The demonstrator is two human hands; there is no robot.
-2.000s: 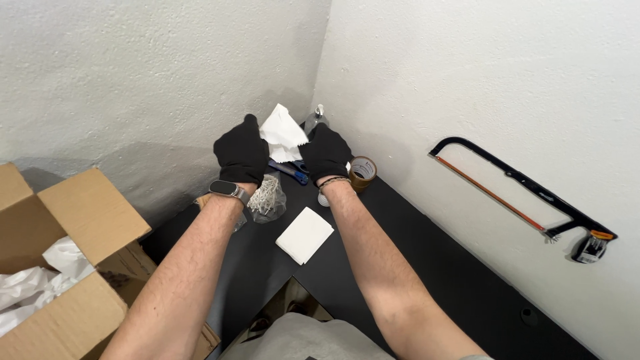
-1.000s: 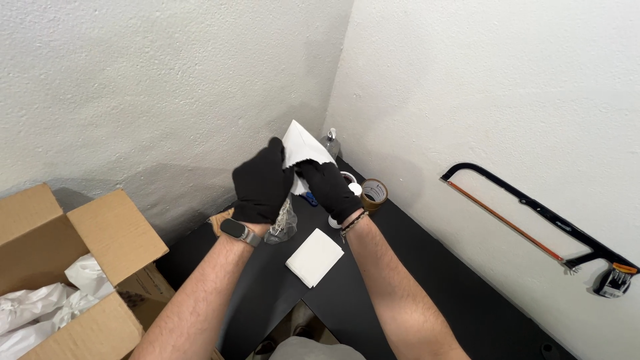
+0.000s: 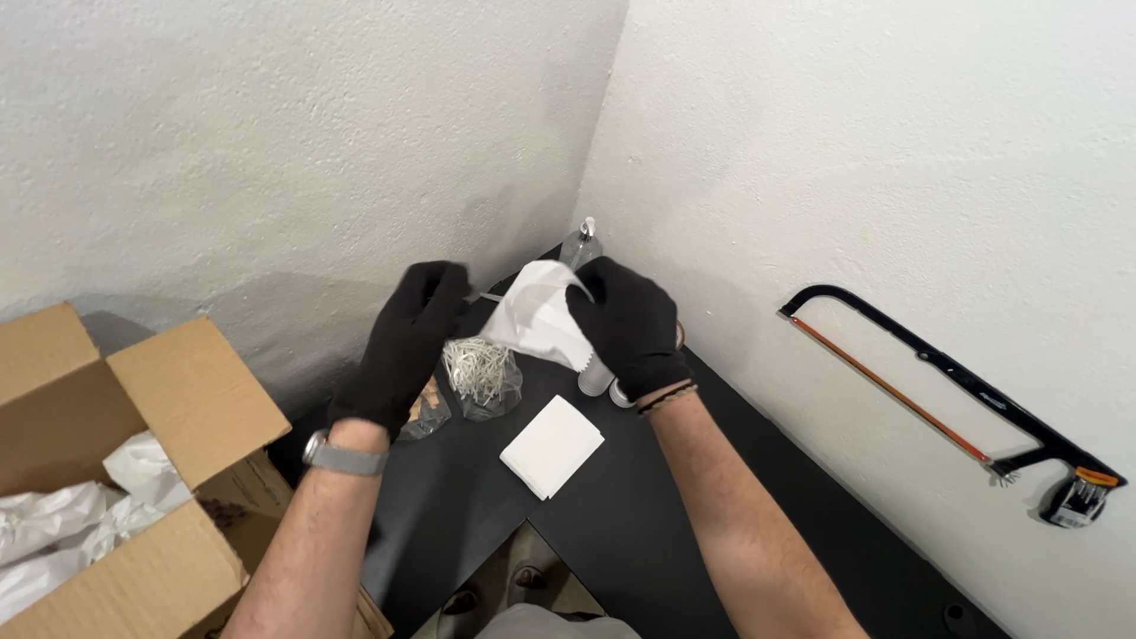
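My right hand, in a black glove, grips the right edge of a small white paper bag with a serrated edge, held tilted above the dark table. To the left of the bag is my gloved left hand, raised, its fingers curled and blurred; whether it holds something small is unclear. Below the paper bag lie a clear plastic bag of white twisted strands and a clear bag with light brown pieces. A stack of white paper rests nearer to me on the table.
An open cardboard box with white wrapped items stands at the left. A clear bottle is in the corner, and clear cups are beside my right hand. A hacksaw hangs on the right wall beside a black-and-orange item.
My left hand has moved away from the paper bag, to its left. My right hand still holds the bag, which is tilted differently.
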